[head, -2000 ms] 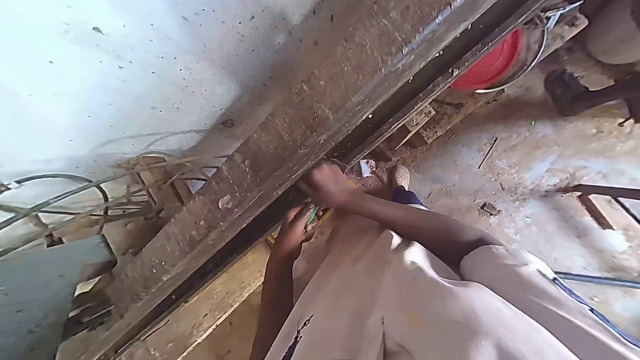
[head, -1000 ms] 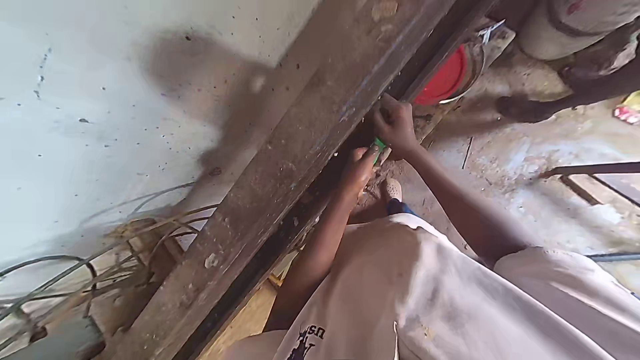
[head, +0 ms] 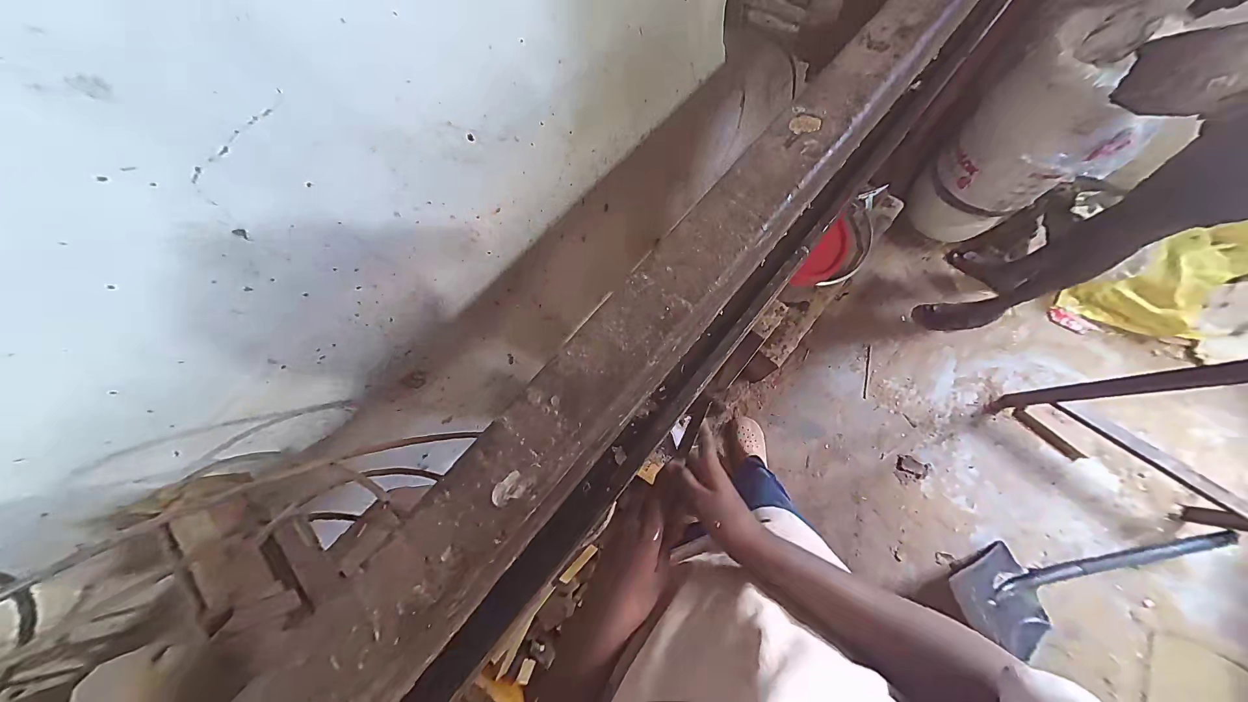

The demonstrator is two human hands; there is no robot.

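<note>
A long, dusty brown beam (head: 624, 341) runs diagonally across the head view, with a dark groove along its near edge. Below that edge my left hand (head: 639, 522) is close against my right hand (head: 710, 492). The right hand's fingers are partly extended beside a thin dark strip (head: 694, 429); whether they grip it is unclear. My left fingers are largely hidden, and what they hold, if anything, cannot be made out.
A red-topped bucket (head: 824, 253) stands beyond the beam's near side. Another person's leg (head: 1102, 249) is at right, near a pale cylinder (head: 1014, 136). A shovel (head: 1004, 600) and metal frame (head: 1121, 385) lie right. Cables (head: 292, 487) loop at left.
My hands have moved down, away from the beam's edge. The small green item seen at my fingers a second ago no longer shows. The view has shifted.
</note>
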